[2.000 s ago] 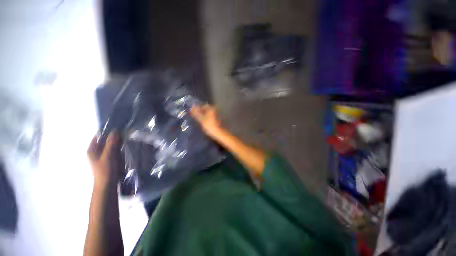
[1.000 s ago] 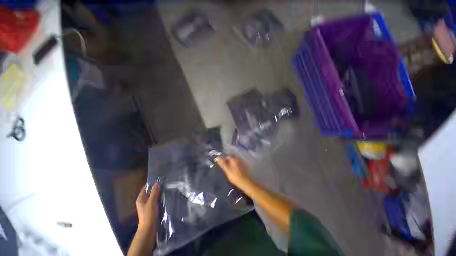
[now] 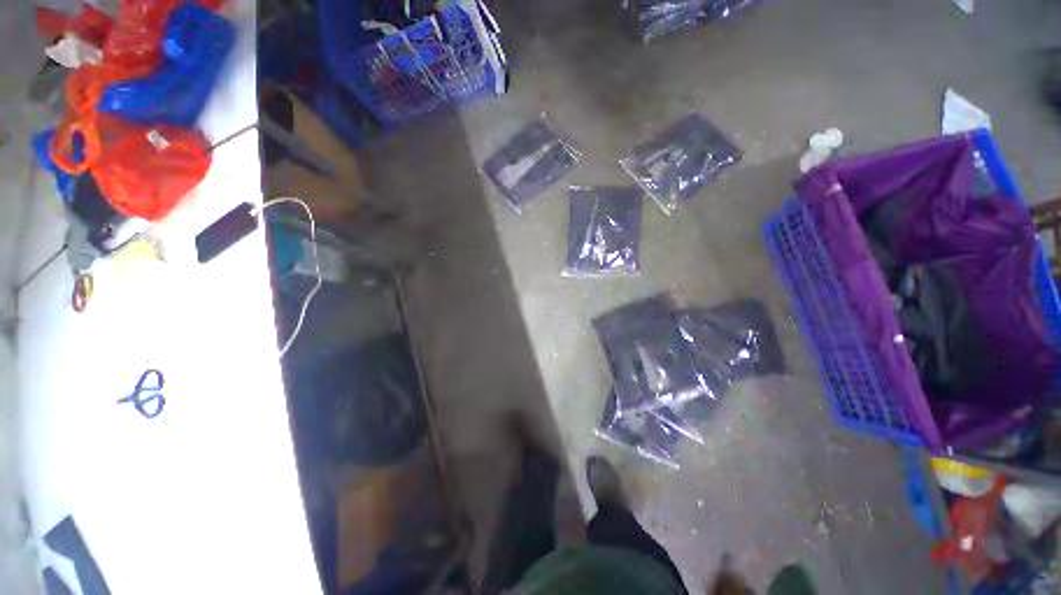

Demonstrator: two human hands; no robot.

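Observation:
Bagged dark garments lie on the grey floor in front of me. Three lie singly: one at upper left [image 3: 531, 164], one at upper right [image 3: 684, 159] and one below them [image 3: 604, 230]. Nearer my feet, several overlap in a loose group [image 3: 661, 356], with glossy streaks on the clear plastic. My left hand is not in view. At the bottom edge, a small blurred skin-toned patch, likely my right hand [image 3: 730, 578], shows beside a green sleeve. Its fingers and any hold are hidden.
The white table [image 3: 186, 465] on the left holds black scissors [image 3: 148, 394], a phone [image 3: 226, 233] with a white cable, and red and blue plastic bags [image 3: 151, 172]. A purple-lined blue crate [image 3: 861, 349] stands right; another blue crate [image 3: 431, 64] stands at the back.
The bagged garment that both hands held is no longer in them. My left hand has left the view and my right has dropped to the bottom edge. The view has shifted.

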